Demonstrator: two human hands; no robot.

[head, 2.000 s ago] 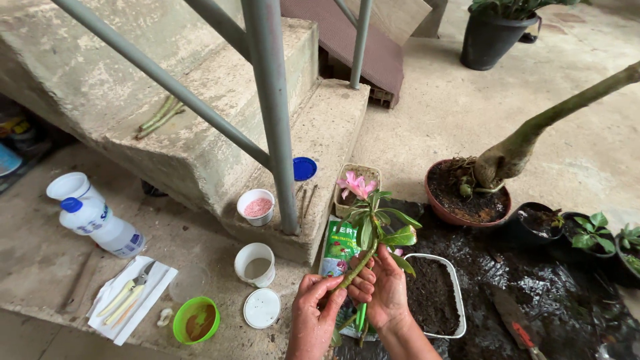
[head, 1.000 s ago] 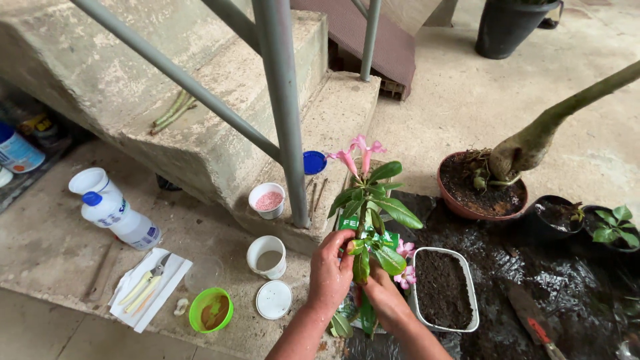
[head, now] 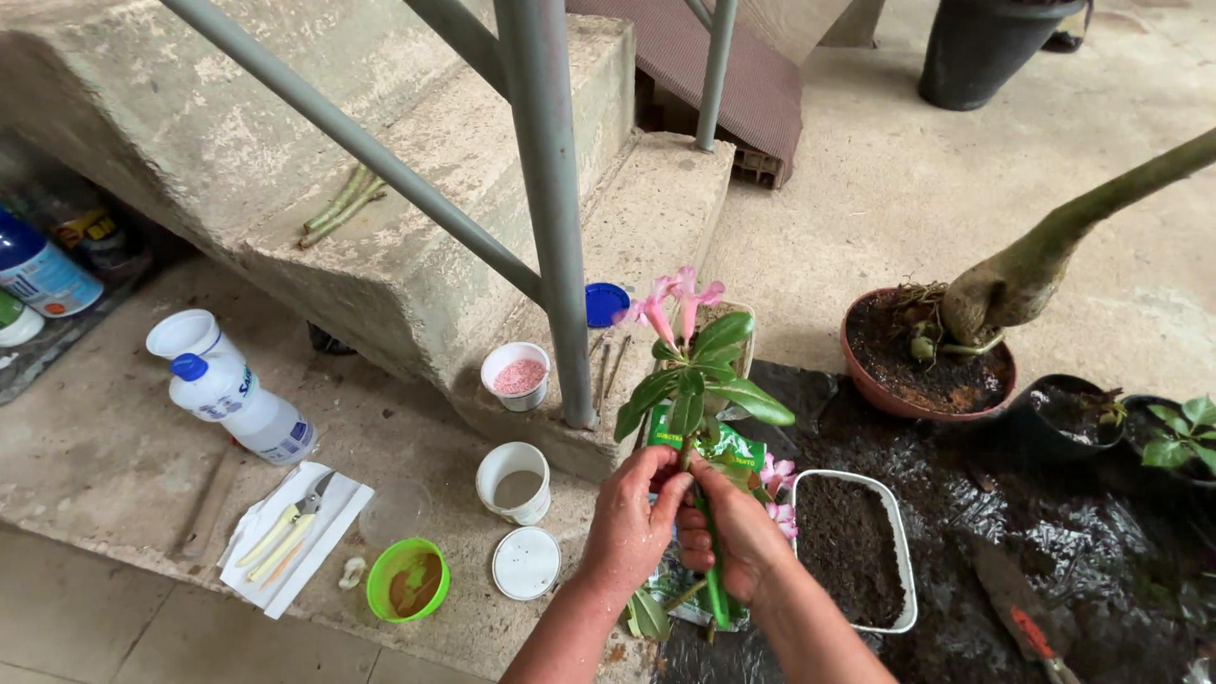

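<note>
A leafy stem cutting (head: 692, 380) with pink flowers on top stands upright between both hands. My left hand (head: 638, 518) pinches its stem just under the leaves. Close against it, my right hand (head: 731, 532) is closed on a green-handled tool (head: 714, 560) that points down, its upper end hidden by the fingers. Beneath the hands lie a green printed bag (head: 741, 446), partly covered, and cut leaves (head: 649, 616). Right of the hands sits a white tray of dark soil (head: 901, 541), with pink blossoms (head: 779, 475) by its edge.
A grey railing post (head: 551, 209) rises before concrete steps. At left are a white bottle (head: 237, 408), pruning shears (head: 294, 518) on paper, a green bowl (head: 408, 608) and white tubs (head: 514, 503). At right, a trowel (head: 1016, 608) lies on black plastic near a potted thick-trunked plant (head: 997, 294).
Two seconds ago the cutting was tilted between both hands; it now stands upright. The green-handled tool now shows in my right hand, where one second ago it was not visible.
</note>
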